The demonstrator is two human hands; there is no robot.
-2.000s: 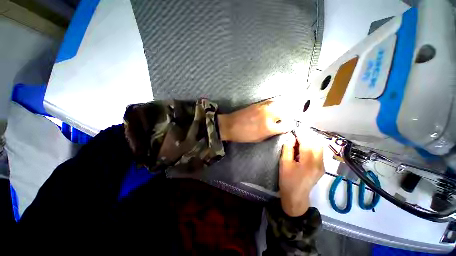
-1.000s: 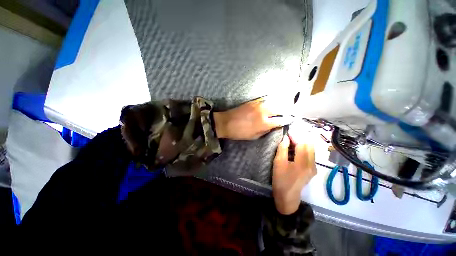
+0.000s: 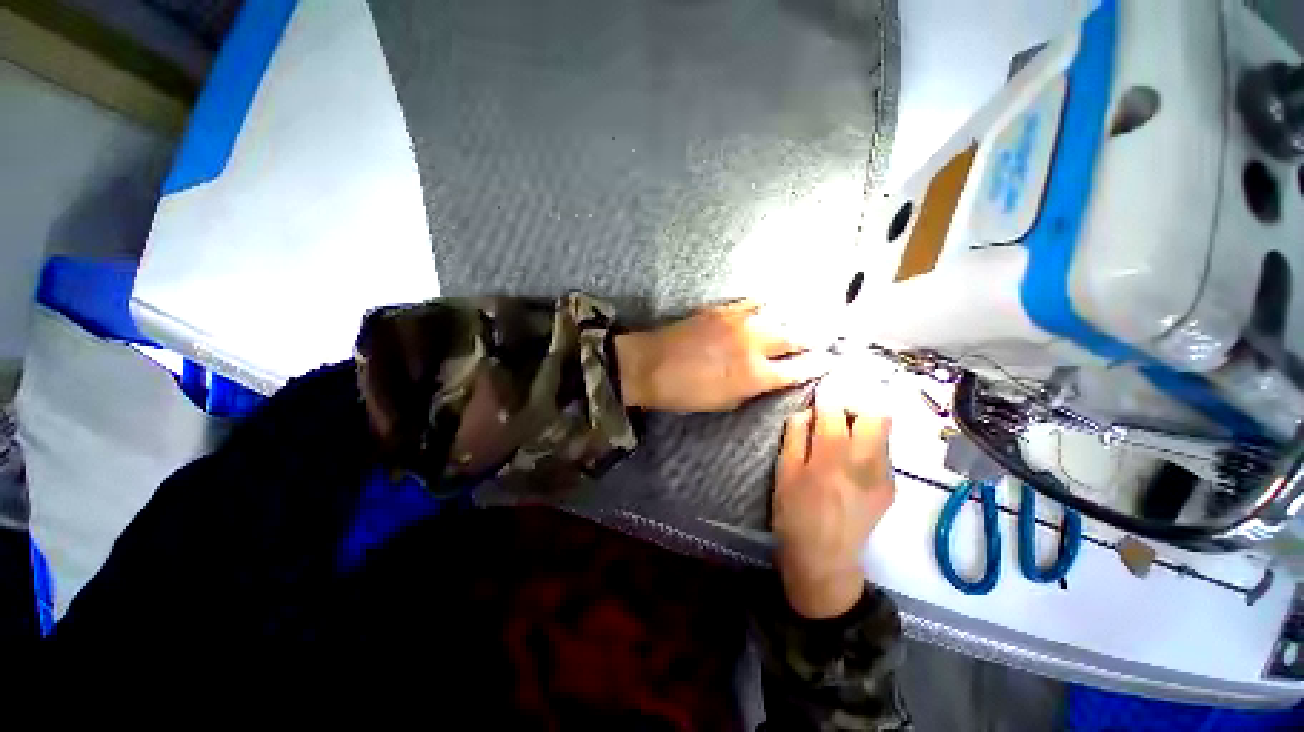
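A grey fabric panel [image 3: 572, 157] lies flat left of the sewing machine [image 3: 1130, 215]. A stitched seam edge [image 3: 875, 157] runs down its right side toward the needle area, which is washed out by the lamp. My left hand [image 3: 708, 360] lies on the panel, fingertips just left of the needle area, fingers pressing the cloth. My right hand [image 3: 834, 501] is just below, its fingertips on the fabric's right edge near the needle area. Glare hides what is between the fingertips, so I cannot tell if the right hand grips anything.
Blue-handled scissors [image 3: 970, 538] lie right of my right hand, partly under the machine's dark cable. A small tan piece [image 3: 1137, 555] lies further right. Pale grey cut pieces [image 3: 100, 429] hang over a blue bin [image 3: 89, 293] at the left. The table's front edge [image 3: 1030, 651] curves below.
The machine and panel edge sit further left in view than two seconds ago, mostly a view shift. The dark gap between my right fingers has shrunk, and the fingers lie flatter. The left hand stays on the cloth.
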